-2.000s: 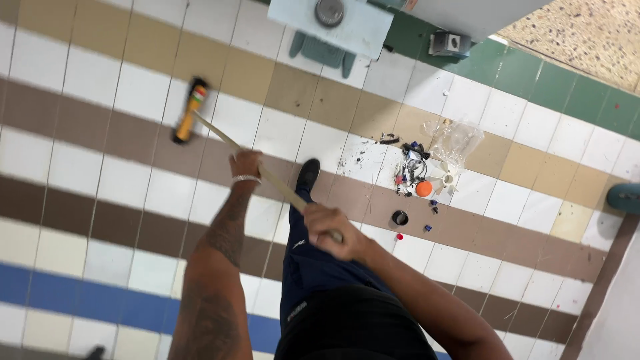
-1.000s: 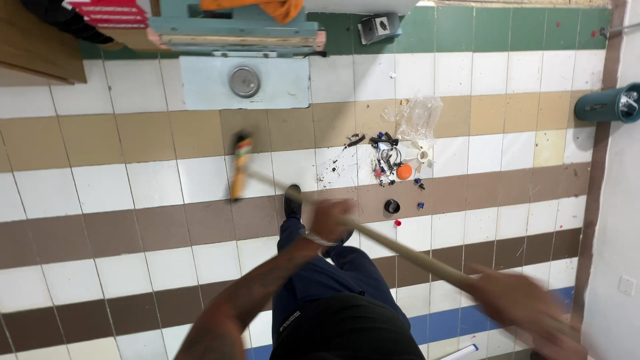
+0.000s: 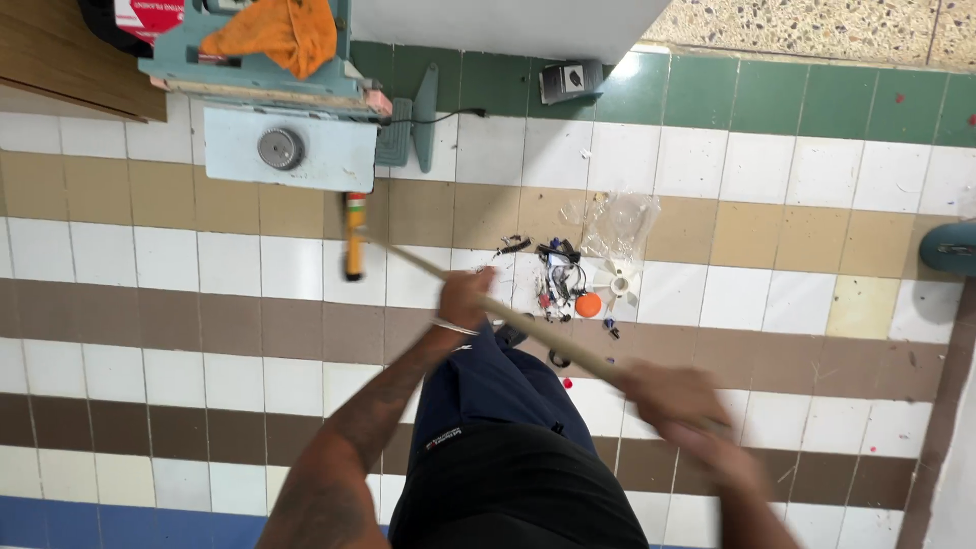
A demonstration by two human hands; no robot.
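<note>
A push broom with a yellow-orange head (image 3: 354, 238) rests on or just over the tiles below the pale blue metal box of a machine. Its long wooden handle (image 3: 553, 335) runs down to the right across my body. My left hand (image 3: 463, 299) is closed around the middle of the handle, and my right hand (image 3: 679, 396), blurred, grips it near the far end. Beyond the handle lies a pile of debris (image 3: 560, 271) with wires and dark bits. Beside it are an orange round piece (image 3: 588, 305), a white fan wheel (image 3: 620, 284) and a clear plastic bag (image 3: 621, 225).
The machine (image 3: 290, 149) with an orange cloth (image 3: 278, 34) on it stands at the upper left, next to a wooden cabinet (image 3: 76, 61). A small box (image 3: 570, 81) sits by the grey panel. A teal bin (image 3: 949, 249) is at the right edge. My shoe (image 3: 515, 330) is near the debris.
The view has shifted noticeably. The broom head is now close below the machine's pale blue box, at its right end. Both hands have stayed on the handle.
</note>
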